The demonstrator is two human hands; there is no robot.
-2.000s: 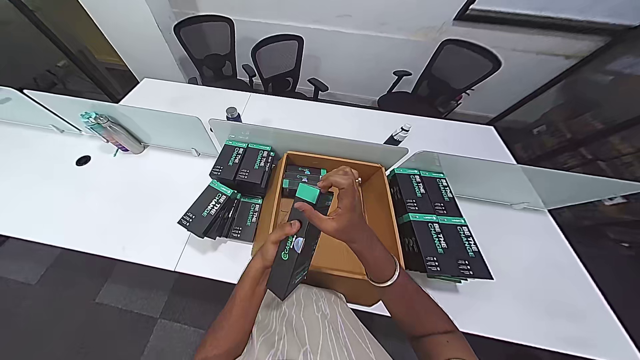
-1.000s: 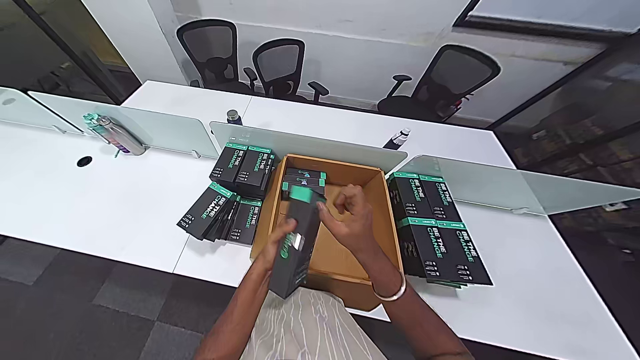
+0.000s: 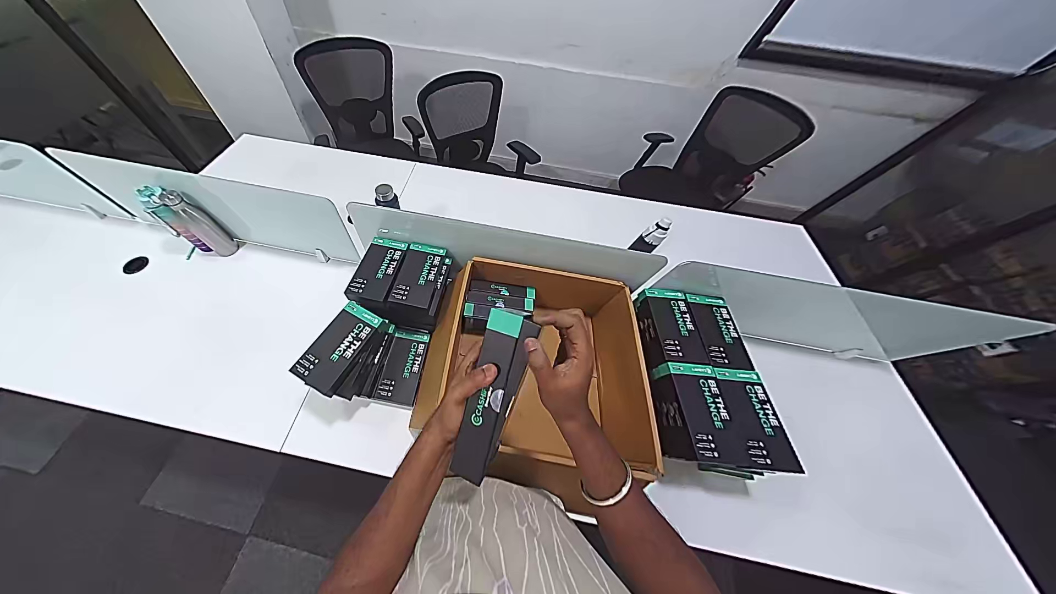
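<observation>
My left hand [image 3: 467,394] grips a long black box with a green end [image 3: 495,396] by its left side, tilted over the near part of an open cardboard carton [image 3: 649,412]. My right hand [image 3: 565,363] is at the box's upper right edge, thumb and fingers curled near the green end; whether it touches the box is hard to tell. Inside the carton, at its far left, lie several black boxes with green ends [image 3: 499,295]. Left of the carton sit stacks of black printed boxes [image 3: 412,285], some fanned out. More stacks [image 3: 726,412] are on the right.
The carton rests on a white desk [image 3: 850,462] against a frosted glass divider [image 3: 511,239]. Metal bottles [image 3: 198,223] stand at the far left. Two dark bottles [image 3: 385,196] [image 3: 652,235] are behind the divider. Mesh office chairs [image 3: 462,115] line the far side.
My right hand was on the box's green end two seconds ago, then came off it to the right. It is now lower, by the box's upper right edge. My left hand has kept its hold.
</observation>
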